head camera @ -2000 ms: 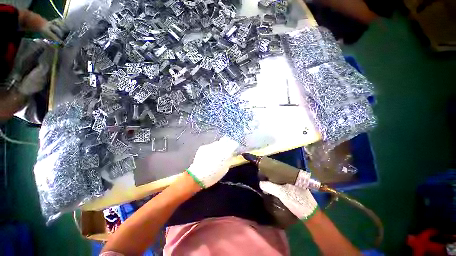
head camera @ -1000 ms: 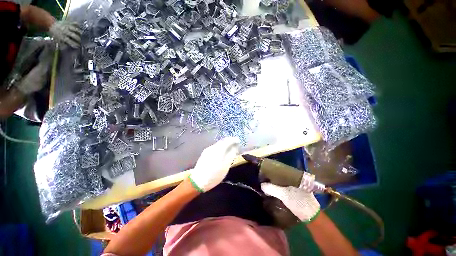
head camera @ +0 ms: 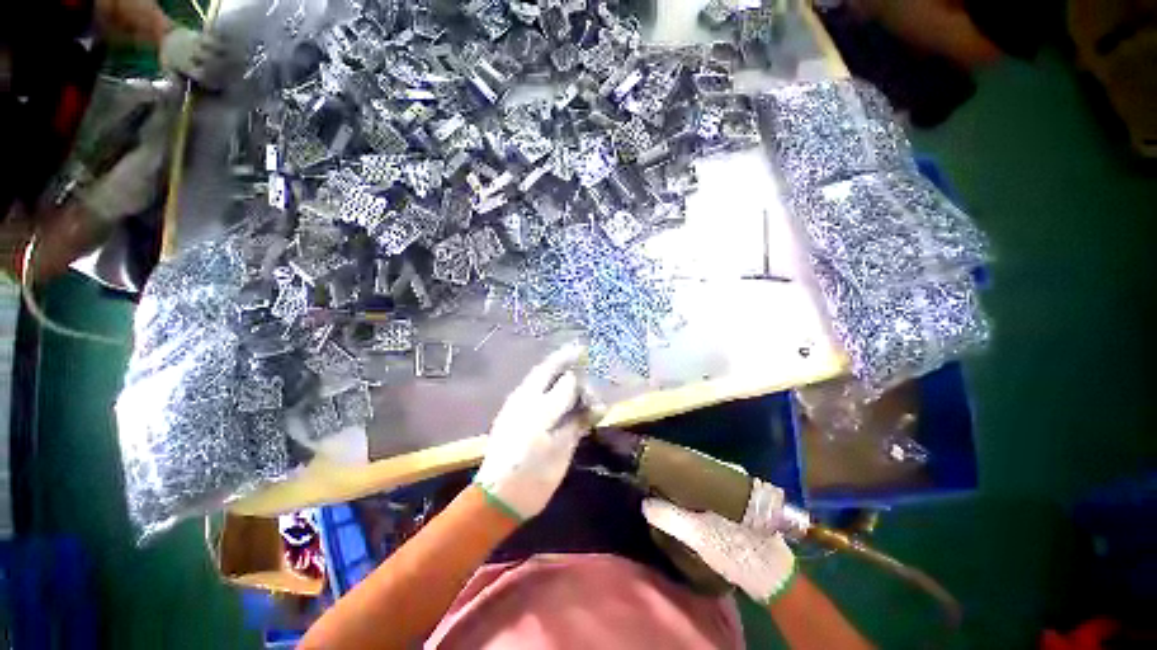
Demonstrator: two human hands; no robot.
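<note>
My left hand (head camera: pixel 533 432), in a white knit glove, is at the table's near edge with its fingers closed around a small dark metal piece (head camera: pixel 586 409), partly hidden by the fingers. My right hand (head camera: pixel 723 543), gloved, holds the air screwdriver (head camera: pixel 695 480) from below, over my lap. The driver's dark nose points left and lies close to the piece; whether they touch is unclear. The pile of thin screws (head camera: pixel 607 298) lies just beyond my left hand. The heap of metal brackets (head camera: pixel 470 152) lies further back.
Bags of small silver pieces lie at the left (head camera: pixel 197 381) and right (head camera: pixel 882 241) of the table. A blue bin (head camera: pixel 952 438) and a cardboard box (head camera: pixel 260 555) stand below. An air hose (head camera: pixel 888 569) trails right. Another worker's gloved hands (head camera: pixel 190 53) are at the left.
The view has shifted, moving the table rightward. My left hand has turned more upright and shows a dark piece in its fingers. The driver's nose has moved left and down, nearer to that hand.
</note>
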